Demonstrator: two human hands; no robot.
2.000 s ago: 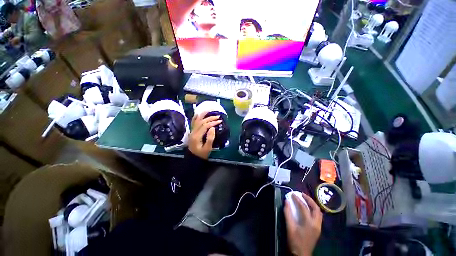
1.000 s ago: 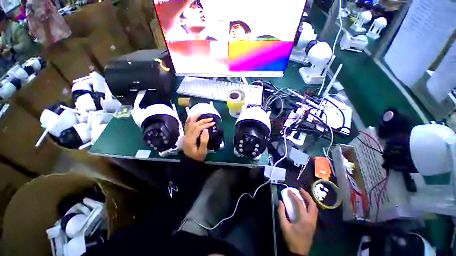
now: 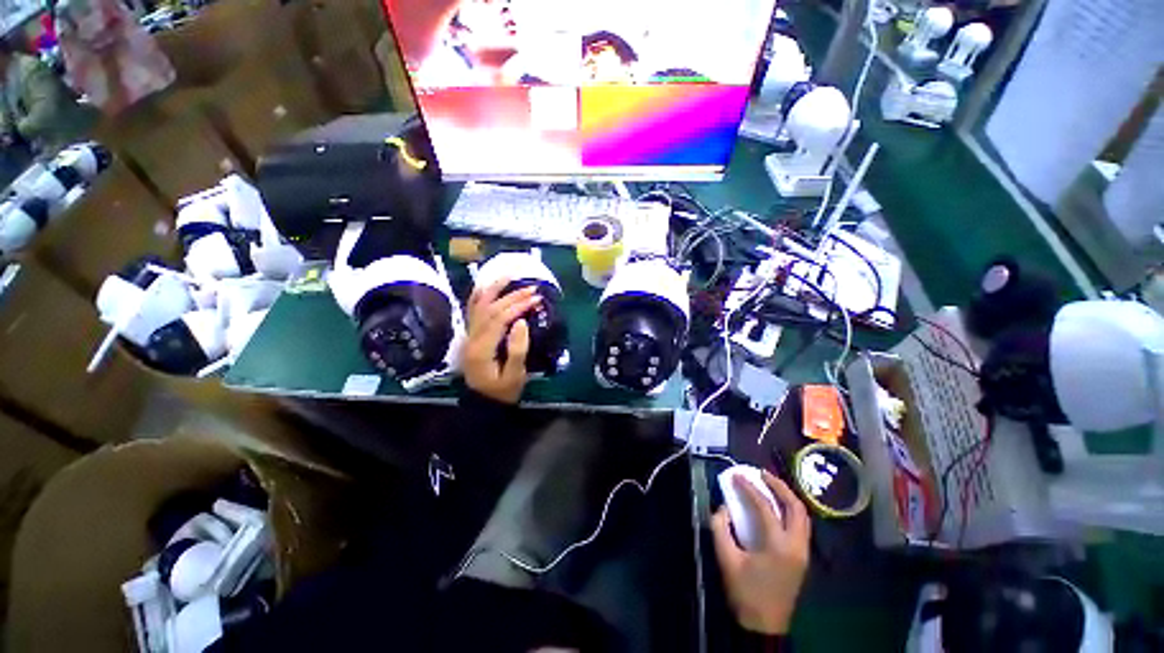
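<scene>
Three white dome cameras with glossy black balls stand in a row at the bench edge: a left one [image 3: 402, 319], a middle one [image 3: 548, 334] and a right one [image 3: 641, 325]. My left hand [image 3: 498, 342] rests on the front left side of the middle camera's ball, fingers bent over it and partly hiding it. My right hand [image 3: 762, 551] lies over a white computer mouse [image 3: 748, 505] on the dark bench at the lower right. The monitor [image 3: 574, 89] shows split camera views, one in rainbow colours.
A keyboard [image 3: 536, 214], yellow tape roll [image 3: 597, 246] and tangled wires [image 3: 779, 274] lie behind the cameras. An orange block [image 3: 822, 415], flat tape roll [image 3: 831, 480] and parts tray [image 3: 894, 447] are at right. A carton [image 3: 77, 517] of cameras stands lower left.
The view has shifted slightly, so the bench items sit a little further left. A pale patch now shows on the monitor picture. Both hands stay at the camera and the mouse.
</scene>
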